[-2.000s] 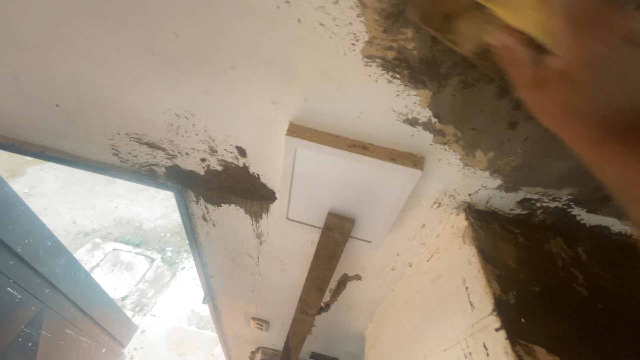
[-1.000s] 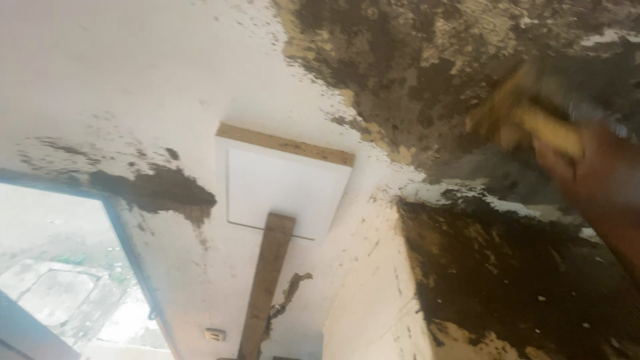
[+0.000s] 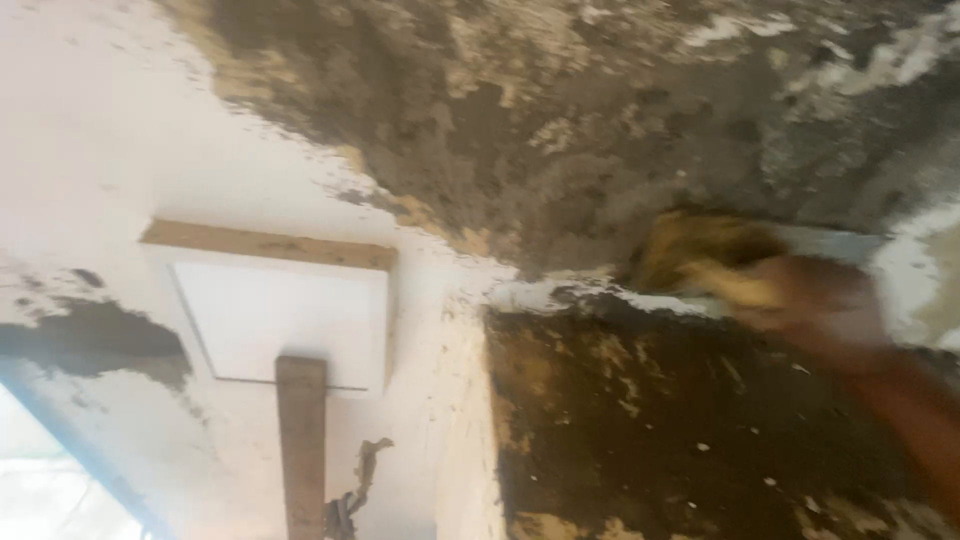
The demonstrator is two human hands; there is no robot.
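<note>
My right hand (image 3: 810,300), blurred by motion, comes in from the right side and is closed around the yellow handle of a plastering float (image 3: 705,251). The float's brownish body lies against or close to the wet grey mortar (image 3: 570,172) near the corner where two surfaces meet; contact cannot be told for sure. Beneath the hand is a dark brown, patchy surface (image 3: 622,420) with pale specks. My left hand does not show.
A white panel (image 3: 292,322) with a wooden edge is against the pale wall at left, a wooden batten (image 3: 301,442) against its lower part. A grey mortar patch (image 3: 112,337) lies left of it. A bright opening with a bluish frame (image 3: 75,457) is at lower left.
The hand and float have moved from the upper part of the mortar down toward the corner edge. The view has shifted to the right and closer.
</note>
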